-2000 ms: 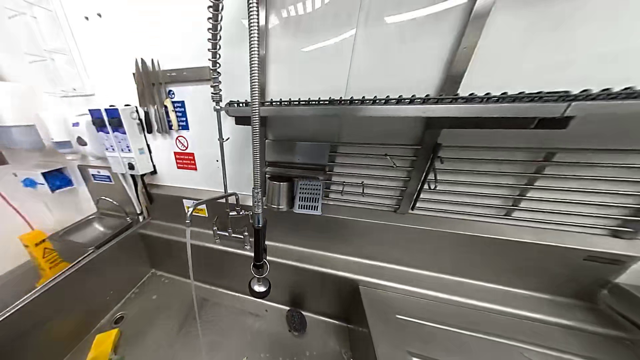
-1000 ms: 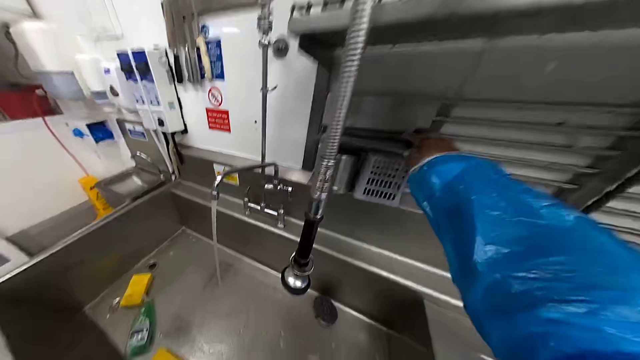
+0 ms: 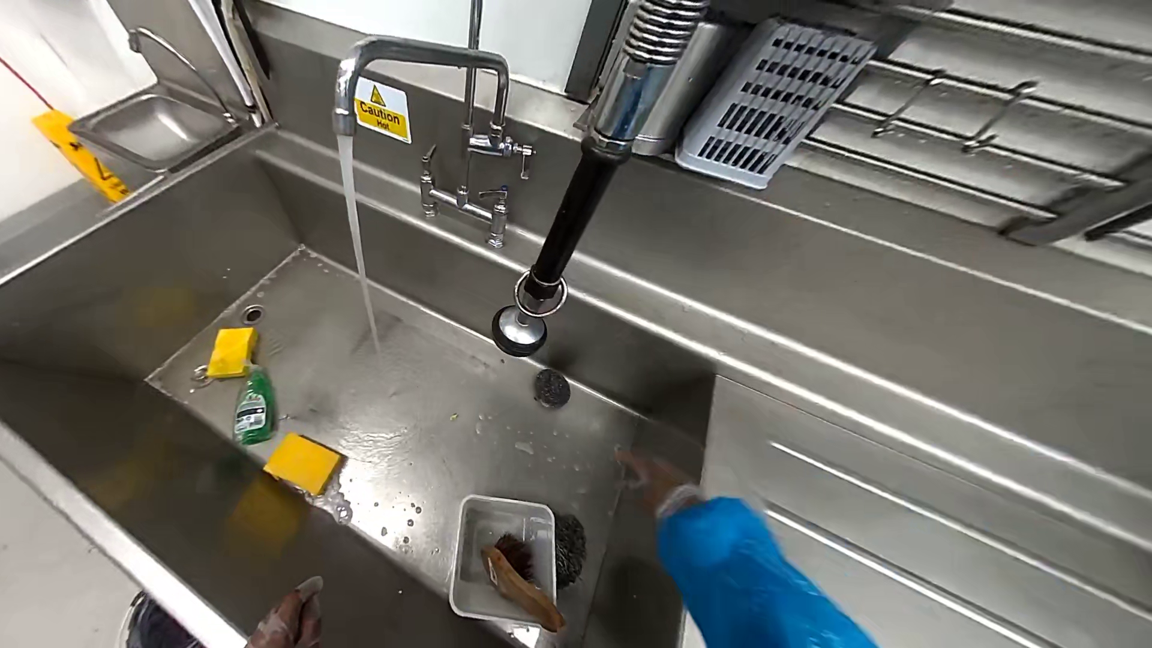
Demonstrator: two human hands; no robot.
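My right hand (image 3: 659,479), in a clear glove below a blue sleeve, reaches over the right end of a steel sink (image 3: 486,441). Its fingers are apart and hold nothing. Nearest to it are a dark scouring pad (image 3: 552,388) by the back wall and a metal scourer (image 3: 569,549) beside a clear plastic tub (image 3: 461,562). A wooden-handled brush (image 3: 522,589) leans in the tub. My left hand (image 3: 290,619) is partly in view at the bottom, near the sink's front rim; whether it grips anything is unclear. Water runs from the faucet (image 3: 423,54).
A spray nozzle (image 3: 520,330) hangs over the sink. Yellow sponges (image 3: 303,463) and a green bottle (image 3: 256,407) lie at the left. A grey perforated caddy (image 3: 776,103) hangs on the wall rack, with a ridged drainboard (image 3: 882,531) below at right.
My right hand has moved from beside the wall caddy down to the sink's right end. My left hand has come into view. The view has tilted down.
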